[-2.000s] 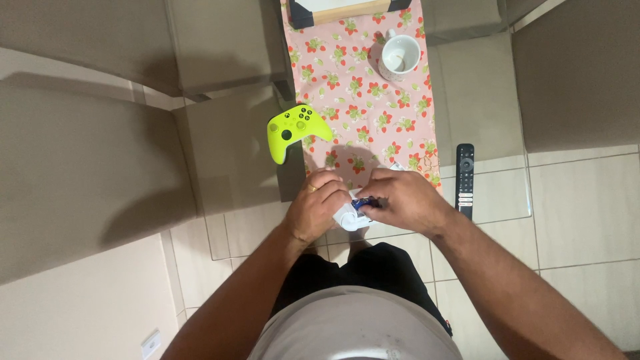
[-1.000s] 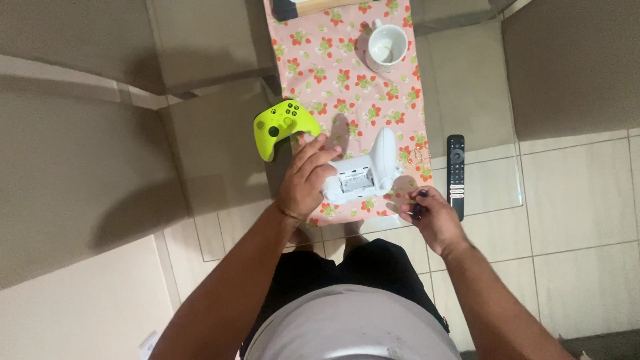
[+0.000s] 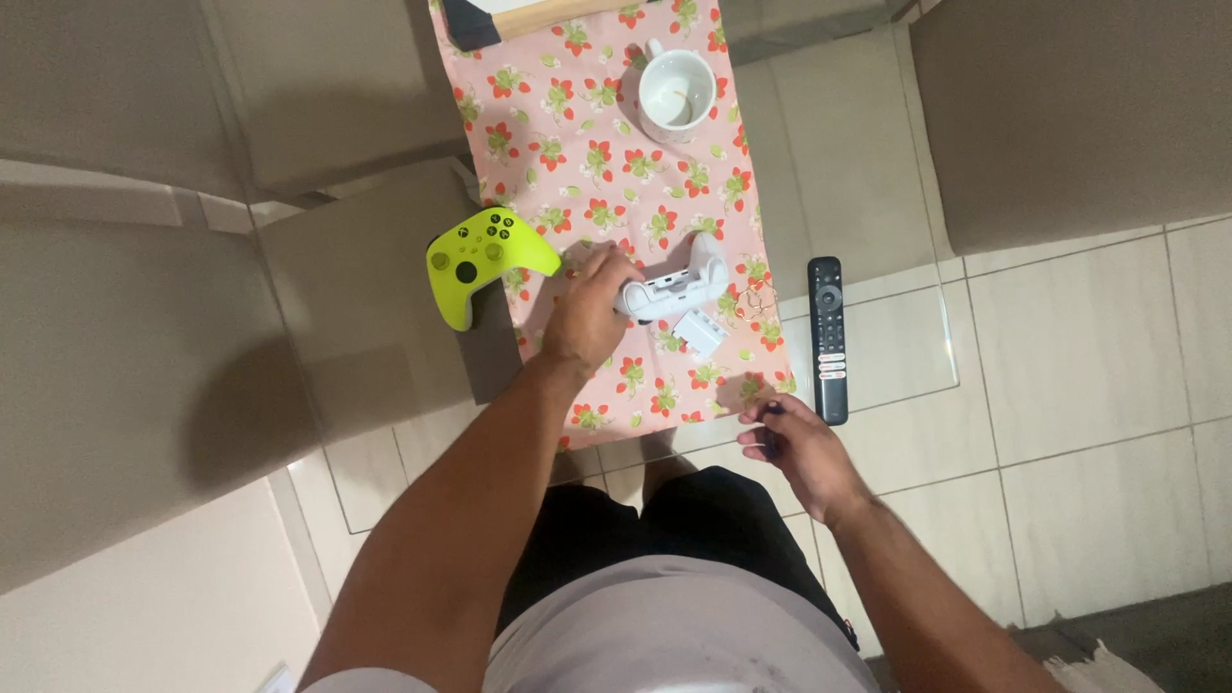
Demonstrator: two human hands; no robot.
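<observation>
My left hand [image 3: 589, 313] has its fingers on the left grip of a white game controller [image 3: 677, 289], which stands tilted on the strawberry-print cloth with its back opening partly in view. Just below the controller lies a small white plastic battery cover [image 3: 701, 332]. My right hand [image 3: 794, 450] is near the cloth's lower right corner and holds small dark objects [image 3: 770, 433], probably batteries, between its fingers. A yellow-green game controller [image 3: 486, 258] rests at the cloth's left edge, left of my left hand.
A white mug [image 3: 677, 93] stands on the strawberry-print cloth [image 3: 597, 159], under which is a glass tabletop. A black remote control [image 3: 829, 337] lies to the right. Thin gold-coloured wire shapes [image 3: 756, 301] lie at the cloth's right side. A wood-edged object [image 3: 553, 17] is at the top.
Two seconds ago both hands were together at the cloth's lower edge. They have moved apart, and the white controller is now on the cloth, turned since one second ago, with the white cover beside it.
</observation>
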